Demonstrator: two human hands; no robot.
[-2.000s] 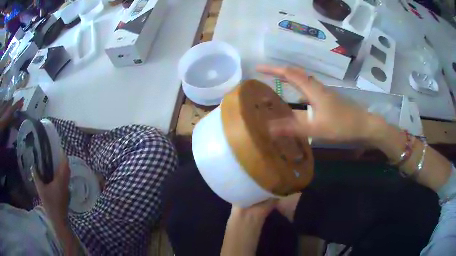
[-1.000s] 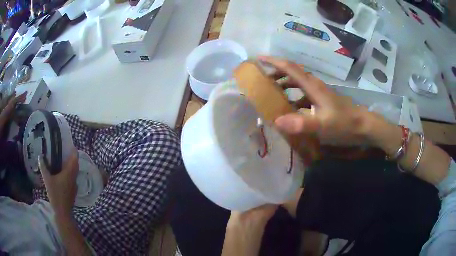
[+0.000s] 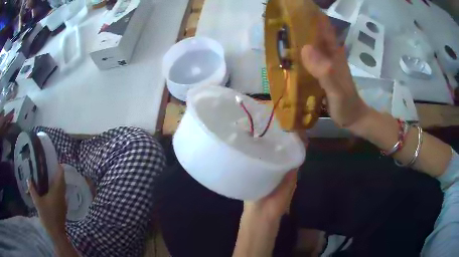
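My left hand (image 3: 274,198) holds a round white housing (image 3: 226,160) from below, over my lap. Its open side is tilted up and shows a pale inner face. Thin red and dark wires (image 3: 251,120) rise from inside it, one with a small white plug. My right hand (image 3: 334,75) holds the wood-grain base (image 3: 282,75) upright above the housing's right side, its yellowish inside turned to the left. A small dark part (image 3: 284,47) sits in the base. A wire runs from the base down to the housing. The fingers behind each piece are partly hidden.
A second white bowl (image 3: 195,65) stands at the table edge. A green strip (image 3: 265,80) lies beside the base. A printed carton (image 3: 118,40), a box insert (image 3: 367,45) and an open parts box (image 3: 402,103) are on the tables. A neighbour's hand (image 3: 53,201) holds a round dark-rimmed part at the left.
The wood-grain base was on the housing, then came away from it. It is now lifted higher and turned upright, with its inside showing. The housing's open side has turned further up.
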